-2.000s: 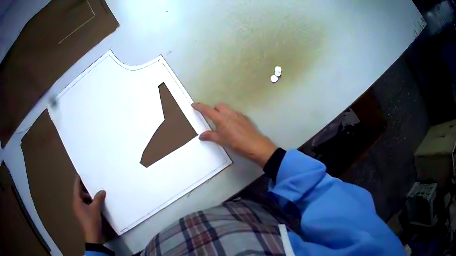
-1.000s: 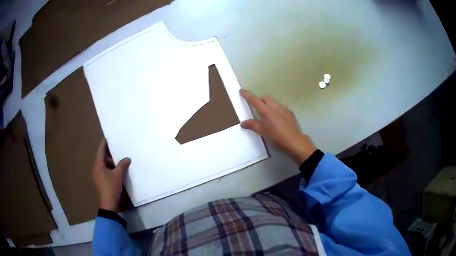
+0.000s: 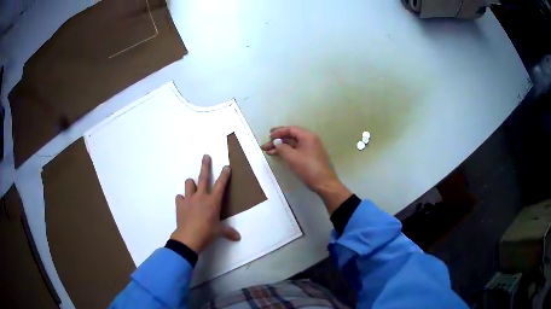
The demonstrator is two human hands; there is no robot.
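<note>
The white card template (image 3: pixel 142 163) lies on a brown cut panel (image 3: pixel 84 211), with brown cloth showing through its angular window. My left hand (image 3: pixel 202 208) lies flat on the template with fingers spread, covering the window's lower left part. My right hand (image 3: pixel 302 157) is just right of the template's right edge, above the table. It pinches a small white piece of tailor's chalk (image 3: pixel 278 142) between its fingertips.
Another brown panel (image 3: pixel 90 66) with a thin white angled line lies at upper left. Spare chalk pieces (image 3: pixel 361 145) lie right of my right hand. A tan cloth bundle (image 3: pixel 447 7) sits at the top right edge. A dark panel stack (image 3: pixel 18 253) is at far left.
My left hand has moved from the template's left edge onto its face beside the window. My right hand has left the template's right edge and now pinches chalk. The camera view has shifted.
</note>
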